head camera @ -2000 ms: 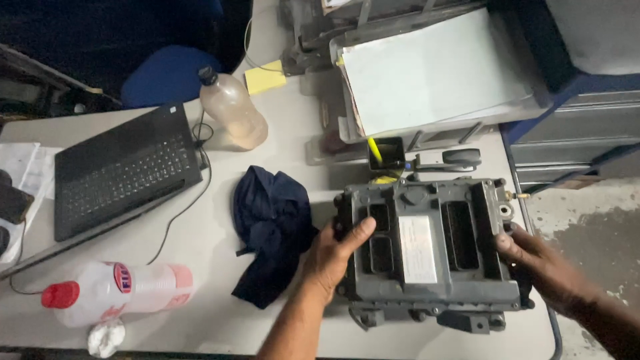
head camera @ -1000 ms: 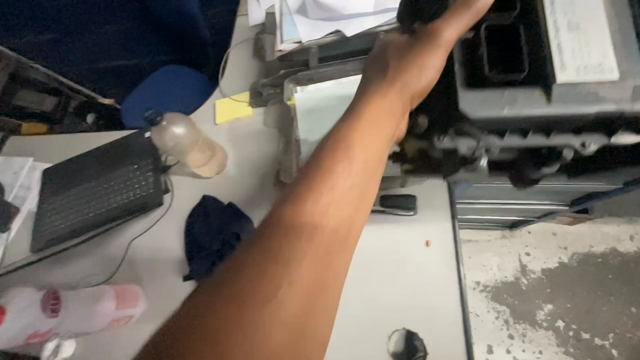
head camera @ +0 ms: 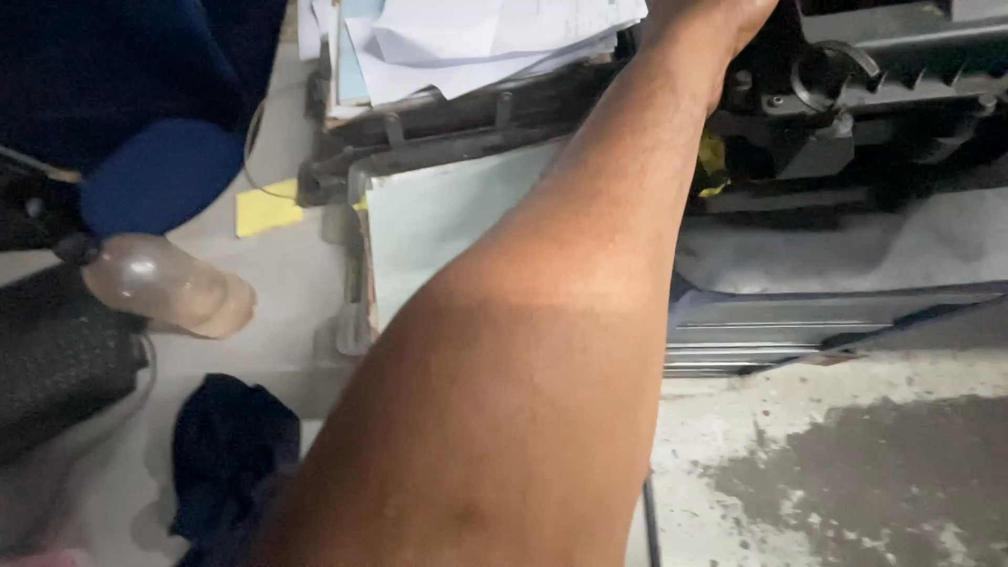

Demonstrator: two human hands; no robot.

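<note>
My left forearm crosses the middle of the head view, reaching up and to the right. My left hand point(head camera: 736, 17) is cut off by the top edge, beside a dark, ribbed machine unit point(head camera: 906, 87) with bolts and a round fitting; its fingers are out of frame. Part of the unit lies beyond the top right edge. Something yellow point(head camera: 711, 164) shows just below the hand, against the unit's dark underside. My right hand is not in view.
Stacked papers point(head camera: 504, 35) lie on a dark tray, with a clear tray of pale sheets point(head camera: 441, 220) below. At left are a yellow note point(head camera: 268, 209), a plastic bottle point(head camera: 169, 283), a black laptop point(head camera: 67, 354) and a dark blue cloth point(head camera: 232, 449). Grey drawers point(head camera: 748, 339) stand at right.
Both hands held the unit's sides above the desk at first; the unit has since moved up and to the right, off the desk's front part. My right hand has left the view.
</note>
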